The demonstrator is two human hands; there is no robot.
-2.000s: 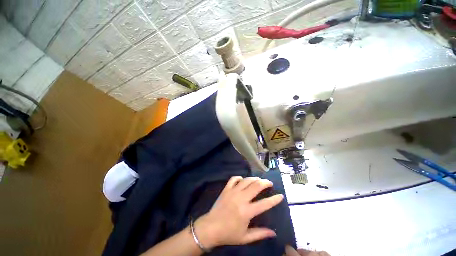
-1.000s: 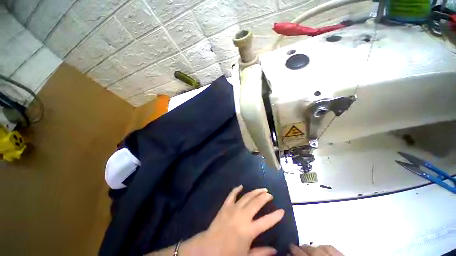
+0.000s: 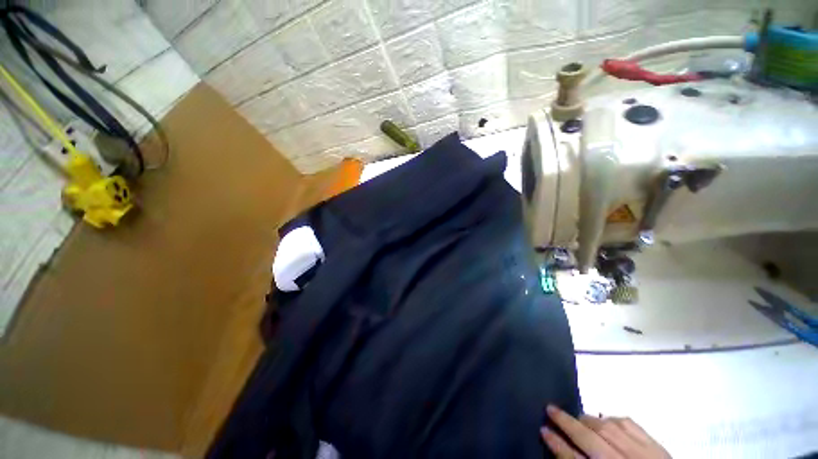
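Note:
A dark navy garment piece (image 3: 430, 305) lies spread left of the sewing machine (image 3: 717, 170), its right edge beside the lit needle area (image 3: 549, 278). A white rounded patch (image 3: 298, 258) shows at its left side, and a small white bit shows at the bottom. My right hand (image 3: 603, 437) is at the bottom edge, partly cut off, with its fingertips on the garment's right edge; whether they pinch the cloth is unclear. My left hand is not in view.
Blue-handled snips (image 3: 785, 316) lie on the machine bed at the right. A red-handled tool (image 3: 650, 73) lies on the machine top. A brown cardboard panel (image 3: 179, 287) and a yellow plug (image 3: 100, 193) are at the left. A white brick-patterned wall (image 3: 350, 72) stands behind.
My left hand has left the cloth and gone out of view. The view has shifted, so machine and garment appear farther right. The garment's edge now lies left of the needle area.

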